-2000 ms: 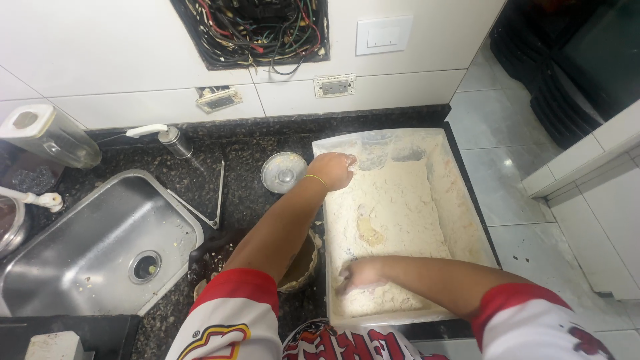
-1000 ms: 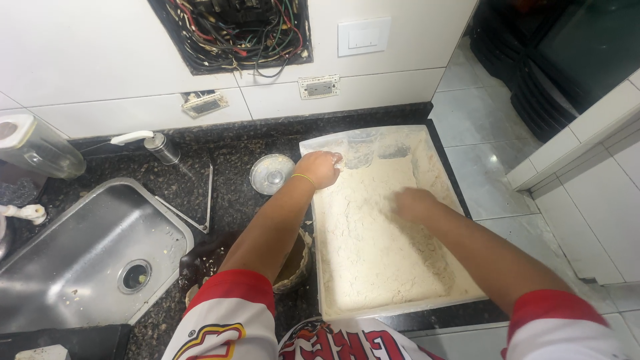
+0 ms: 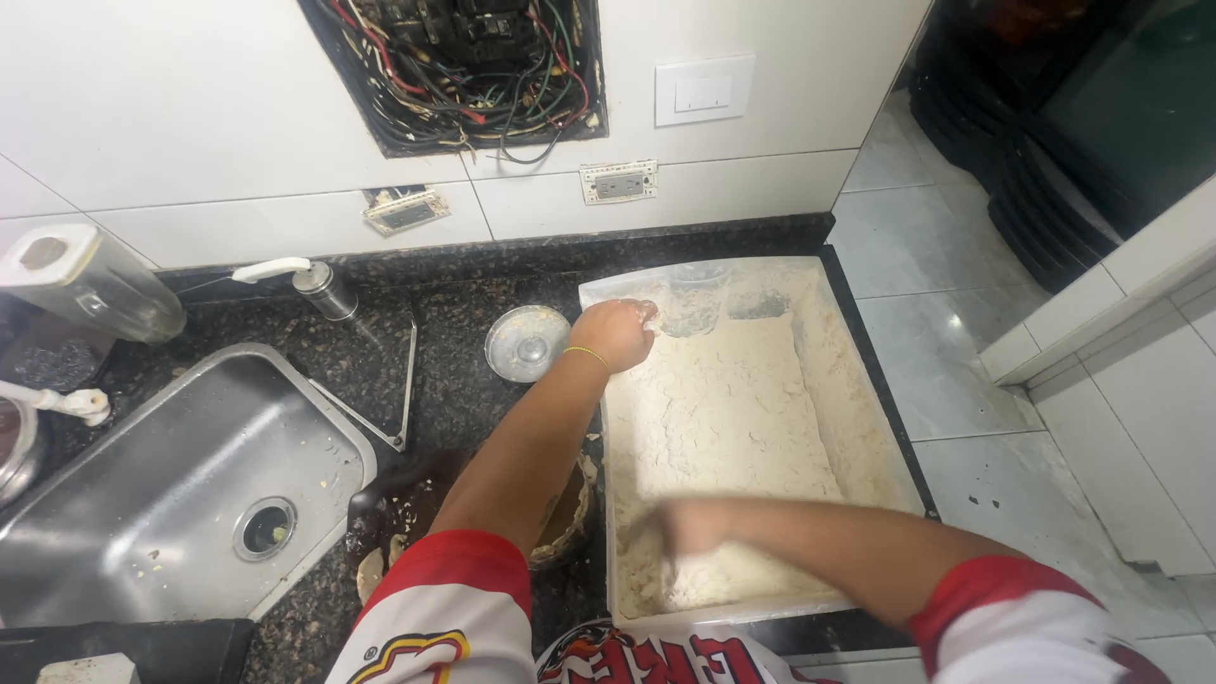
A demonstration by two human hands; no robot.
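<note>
A white plastic tub (image 3: 860, 380) filled with pale flour (image 3: 722, 408) stands on the dark granite counter. My left hand (image 3: 617, 334) is closed on the tub's left rim near its back corner, with flour on its fingers. Low in the tub, toward the near left corner, my right hand (image 3: 679, 532) touches the flour; it is motion-blurred, so its fingers and anything in them cannot be made out. Beside my left wrist lies a round metal lid (image 3: 527, 344). A bowl with a crusted rim (image 3: 578, 513) is partly hidden under my left forearm.
A stainless steel sink (image 3: 190, 456) is at the left, with a pump dispenser (image 3: 326, 290) behind it and a clear plastic container (image 3: 123, 294) farther left. Uncovered wiring (image 3: 484, 76) fills a wall opening above loose outlets (image 3: 619, 182). The counter ends just right of the tub.
My right hand has swept from the tub's middle back toward its near left corner. A yellowish patch on the flour two seconds ago no longer shows. My left hand stays at the rim.
</note>
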